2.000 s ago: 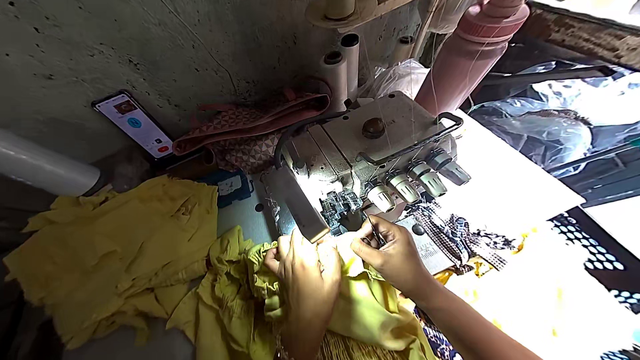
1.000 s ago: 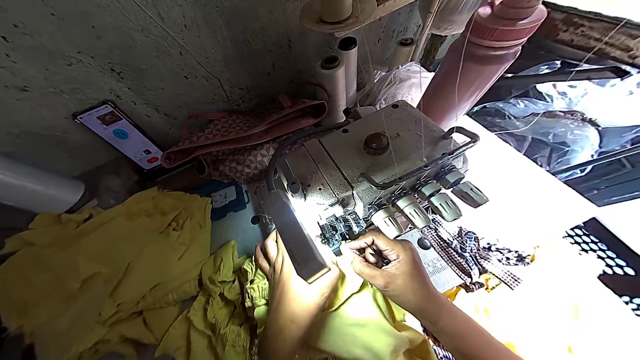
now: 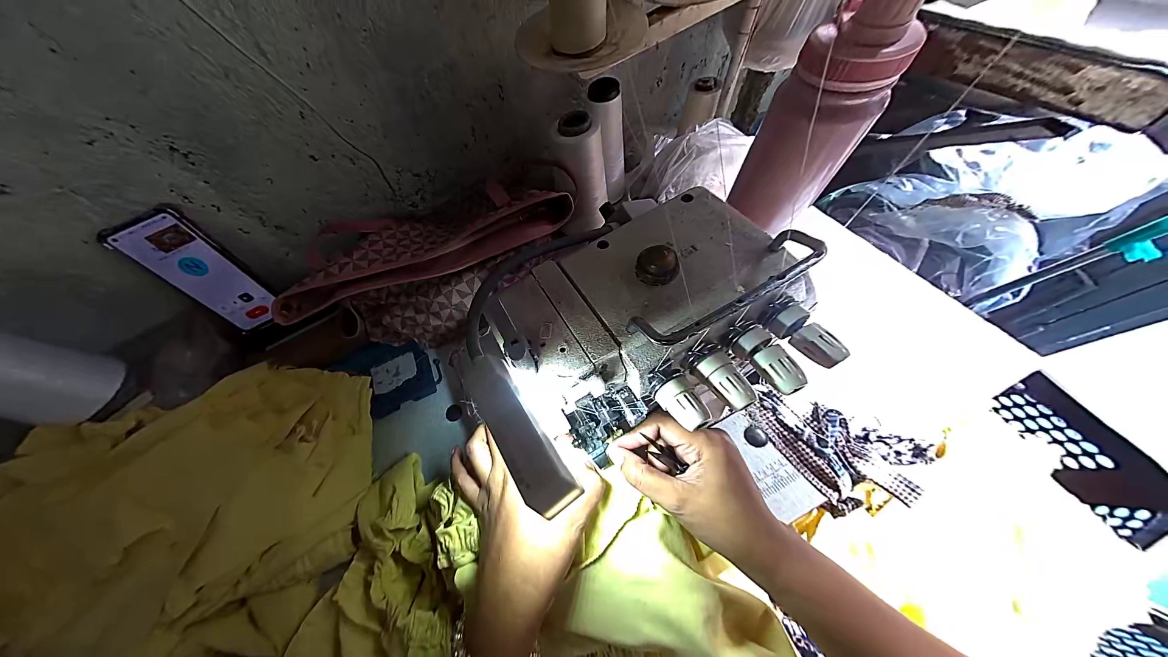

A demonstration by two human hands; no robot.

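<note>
A grey overlock sewing machine (image 3: 584, 301) stands in the middle, its lamp (image 3: 520, 438) lighting the needle area. My left hand (image 3: 520, 511) lies on yellow fabric (image 3: 666, 575) at the machine's front, partly hidden beneath the lamp; whether its fingers grip the cloth is unclear. In my right hand (image 3: 684, 465) is a small dark tool (image 3: 662, 454), perhaps tweezers or thread snips, held close beside the presser foot area. Gathered yellow cloth (image 3: 401, 557) runs left of my left hand. Where the cloth meets the needles is hard to make out.
More yellow fabric (image 3: 201, 502) is heaped at left. Behind the machine are a patterned bag (image 3: 429, 265), thread cones (image 3: 579, 164) and a pink bottle (image 3: 812, 128). A phone (image 3: 192, 265) leans on the wall. Printed fabric scraps (image 3: 830, 447) lie right of the machine.
My left hand has moved from in front of the lamp to partly beneath and left of it. My right hand stays near the needle area with the dark tool.
</note>
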